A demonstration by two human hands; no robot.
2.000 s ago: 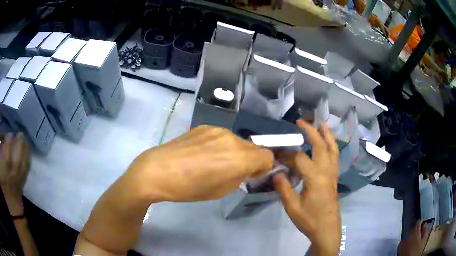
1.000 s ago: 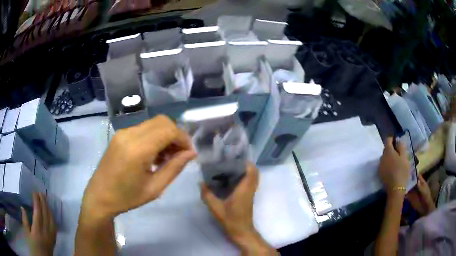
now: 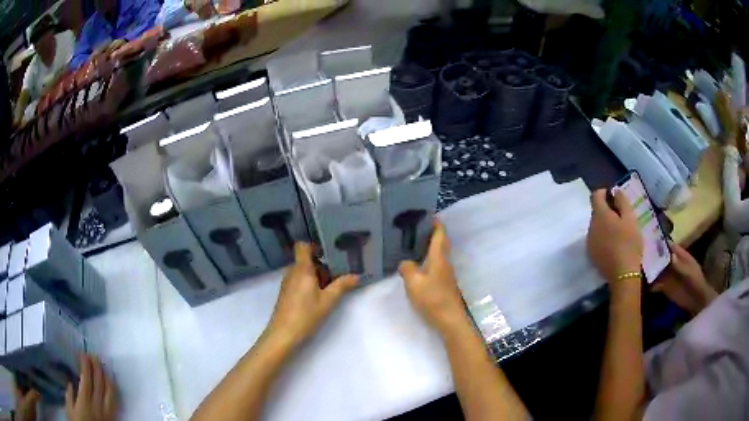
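Open grey-blue cartons stand upright in two rows, top flaps raised. My left hand (image 3: 308,292) grips the lower left of a front carton (image 3: 351,234), its thumb at the bottom front edge. My right hand (image 3: 434,275) holds the lower right of the end carton (image 3: 406,210), fingers along its side. These two cartons stand side by side between my hands. Crumpled white wrap (image 3: 349,179) shows in the mouth of the left one. A white disc (image 3: 162,207) shows in the leftmost open carton (image 3: 182,259).
Closed cartons (image 3: 37,325) stand left beside another person's hand (image 3: 92,390). White foam sheets (image 3: 526,247) cover the bench. Black cylindrical parts (image 3: 464,90) and scattered shiny pieces (image 3: 476,160) lie behind. At right, a person holds a smartphone (image 3: 645,230) near pale cartons (image 3: 657,140).
The carton held in front of the rows now stands in the front row beside the end carton. My left hand has come down to it; my right hand has moved to the end carton's side.
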